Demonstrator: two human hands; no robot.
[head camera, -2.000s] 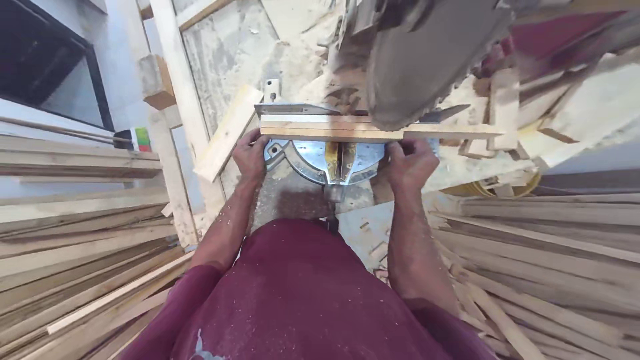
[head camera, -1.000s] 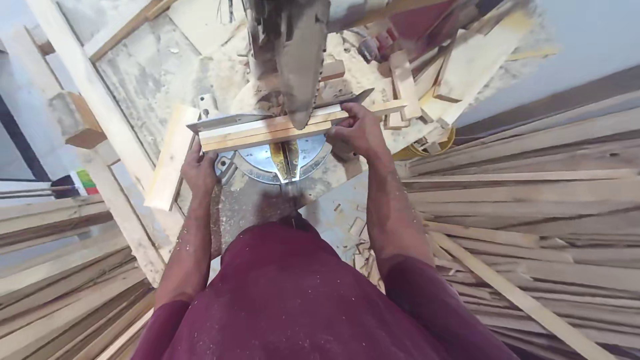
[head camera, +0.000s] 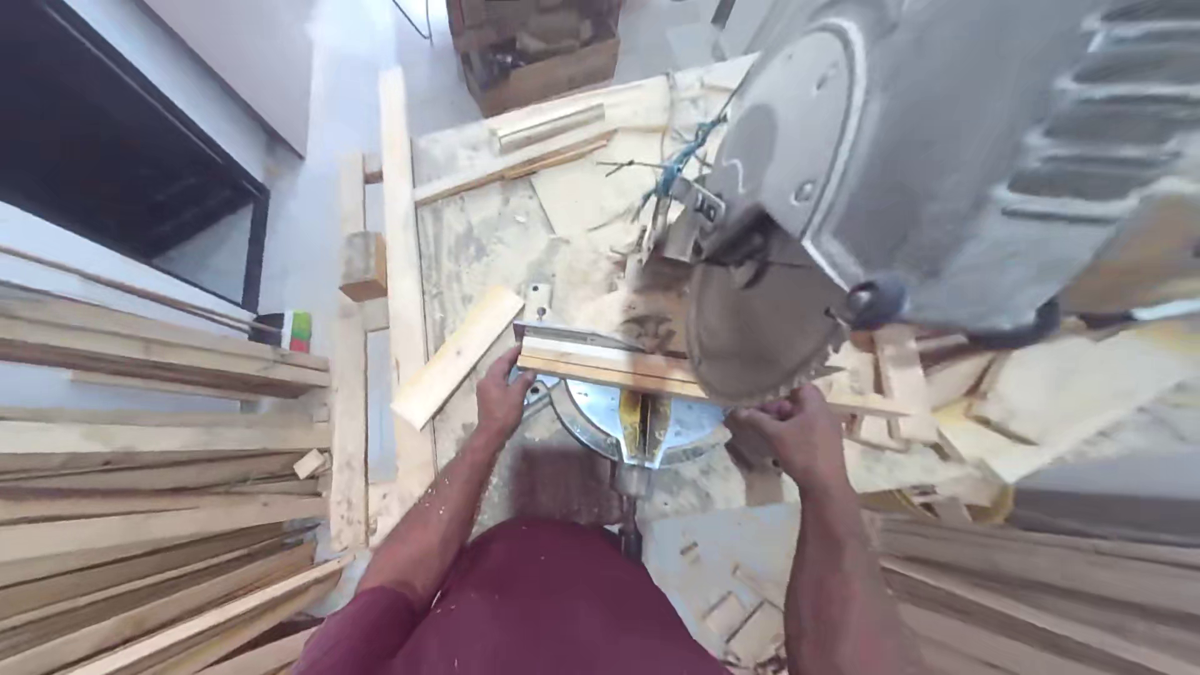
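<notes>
Wooden strips (head camera: 609, 373) lie side by side against the metal fence (head camera: 581, 332) of a miter saw, across its round table (head camera: 595, 405). My left hand (head camera: 502, 392) grips their left end. Toward their right part, my right hand (head camera: 792, 429) holds them with thumb and fingers, close to the toothed circular blade (head camera: 764, 328). The blade hangs under the grey saw head (head camera: 937, 159) and hides part of the strips in this view; whether it touches them I cannot tell. A yellow insert (head camera: 632, 422) shows in the table's slot.
A loose board (head camera: 457, 358) lies left of the saw. Offcuts (head camera: 1022, 398) are heaped at right, above a yellow-rimmed bucket (head camera: 998, 506). Stacked lumber stands at left (head camera: 159, 431) and right (head camera: 1041, 600). A wooden crate (head camera: 548, 84) is at the back. Sawdust covers the bench (head camera: 478, 225).
The view has shifted strongly, now showing more of the saw head and the crate. Both hands stay on the strips throughout.
</notes>
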